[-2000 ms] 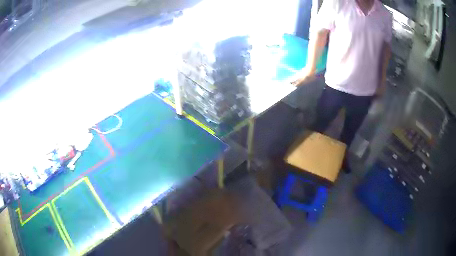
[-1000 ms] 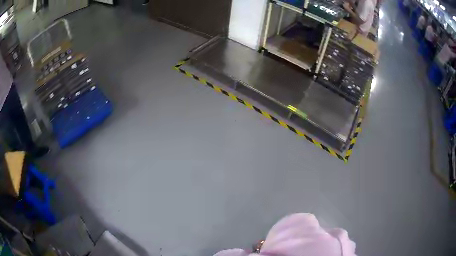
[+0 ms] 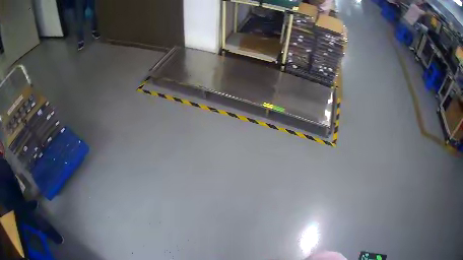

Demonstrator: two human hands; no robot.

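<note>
Neither of my hands is in view. A small piece of pink cloth [image 3: 326, 255] shows at the bottom edge. The grey floor [image 3: 203, 188] lies in front of me. A low grey metal platform [image 3: 238, 84] stands ahead, edged with black-yellow tape on the floor. A small black sign with green marks [image 3: 372, 256] is cut off by the bottom edge, right of the pink cloth.
At left, a platform trolley [image 3: 60, 161] carries dark tray stacks. A person's dark-clothed legs [image 3: 20, 195] and a blue stool [image 3: 35, 242] are at lower left. Tray stacks [image 3: 327, 51] stand behind the platform. Benches [image 3: 452, 94] line the right; another person's legs [image 3: 86, 23] show upper left.
The view has swung from the green bench to the floor and platform. Since the last frame, the trolley and stool have shifted left in view, the pink cloth has mostly dropped out, and the black sign has appeared.
</note>
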